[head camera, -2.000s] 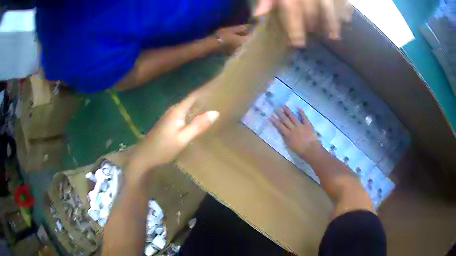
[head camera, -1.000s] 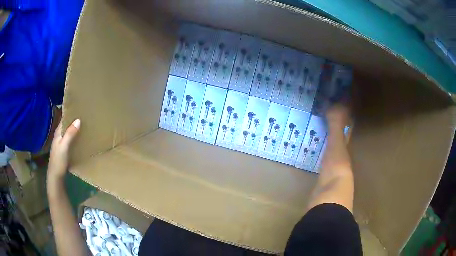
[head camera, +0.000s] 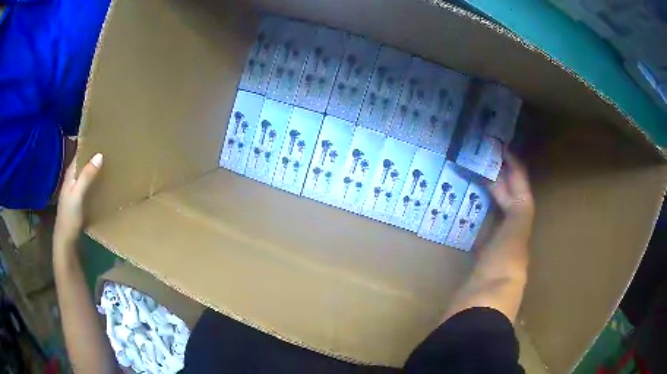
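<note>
A large open shipping carton lies in front of me. Small flat retail boxes with dark pictures form two rows on its bottom. My right hand is inside at the right end and holds one retail box by its near end. That box is tilted, its near end raised above the others, with a dark gap on its left side. My left hand grips the carton's left rim, thumb inside; its other fingers are hidden behind the wall.
White plastic parts are heaped in an open carton at the lower left. A person in blue clothing stands at the left edge beside the carton. The green workbench runs along the upper right, with pale, blurred items on it.
Since one second ago, the retail box at the right end has been lifted at its near end in my right hand. My left hand stays on the rim. The view has shifted slightly.
</note>
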